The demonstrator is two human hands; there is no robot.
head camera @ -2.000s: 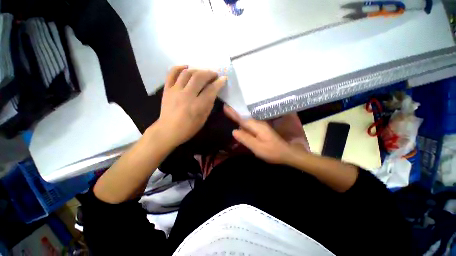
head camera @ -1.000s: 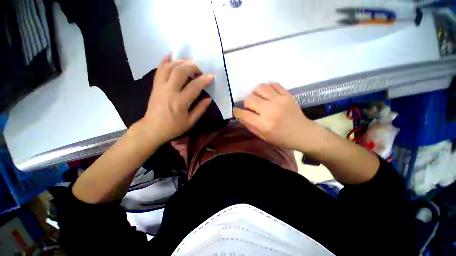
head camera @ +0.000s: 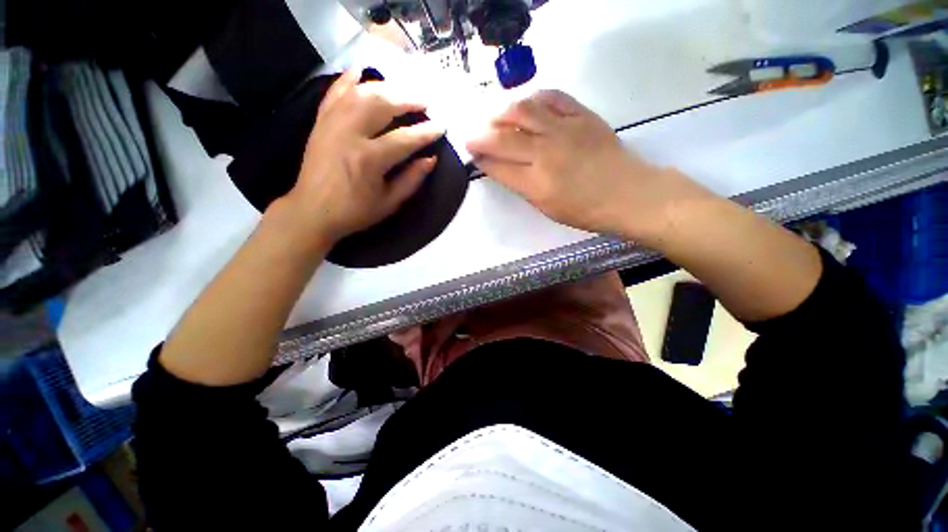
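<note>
A black panel (head camera: pixel 400 234) with a curved edge lies on the white table below the sewing machine's needle area (head camera: pixel 457 47). My left hand (head camera: pixel 364 156) rests flat on the panel with its fingers spread. My right hand (head camera: pixel 551 156) is just right of the panel, below the blue knob-like attachment (head camera: pixel 516 65). Its fingertips are near the panel's right edge, blurred by glare; whether they pinch fabric cannot be told. A pale piece seems to lie between the hands, washed out by the light.
Thread snips (head camera: pixel 774 75) lie at the upper right. Stacked bundles (head camera: pixel 104 125) stand at the left. A measuring strip (head camera: pixel 468 291) runs along the table's front edge. A phone (head camera: pixel 688 322) lies below on a pale board (head camera: pixel 655 301).
Both hands and the black panel have moved up towards the machine, whose needle area now shows. The panel's curved end now lies on the table, where before it reached the front edge.
</note>
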